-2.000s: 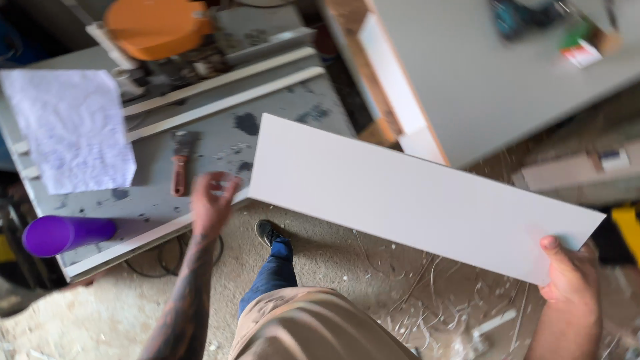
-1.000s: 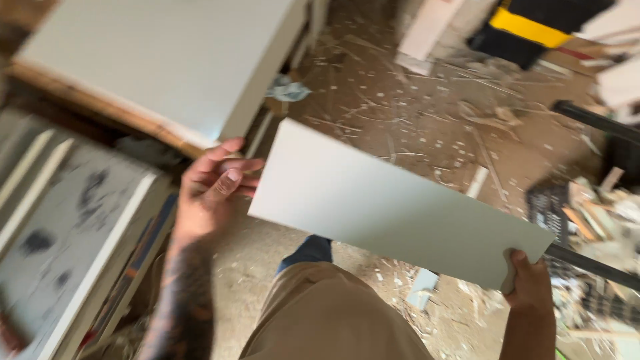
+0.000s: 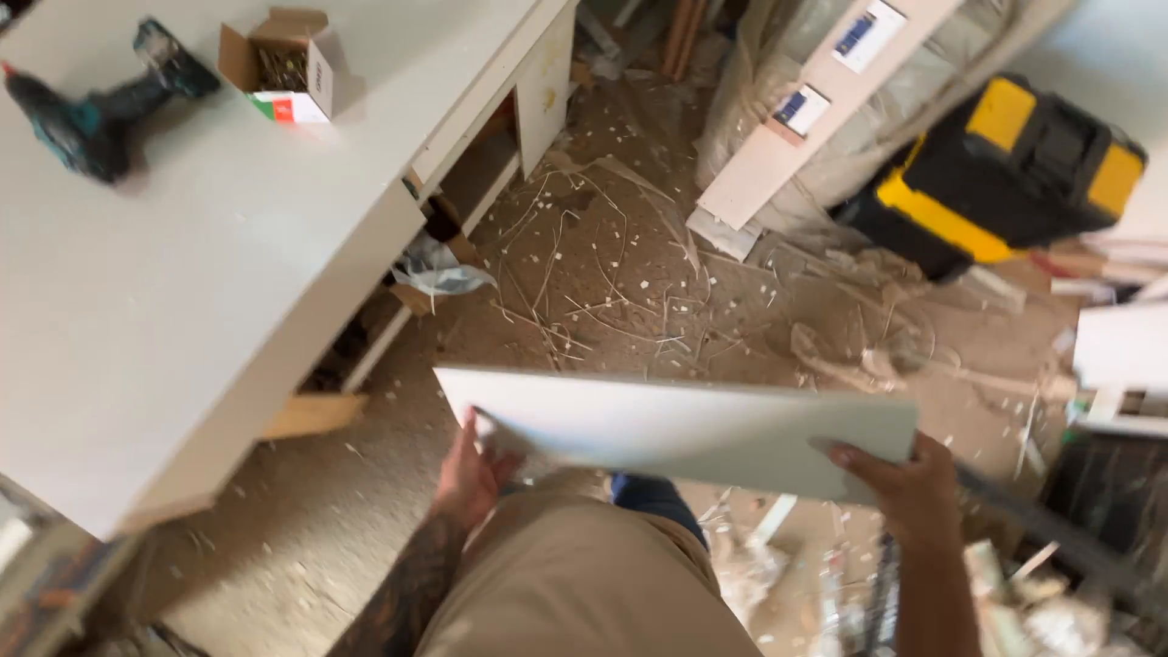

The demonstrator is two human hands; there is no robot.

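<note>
A long white board spans the space in front of my body, its face tilted up toward me. My left hand grips its left end, the thumb on the face and the other fingers partly hidden at the lower edge. At the other end my right hand holds the board, with one digit on its face and the rest behind the end.
On the white worktop at left lie a cordless drill and an opened box of screws. A black and yellow toolbox stands upper right, beside a leaning pale plank. Offcuts and strips litter the floor.
The view has swung a long way right, from the bench with the purple cup to the littered floor. My left hand, off the board's face two seconds ago, now grips its left end.
</note>
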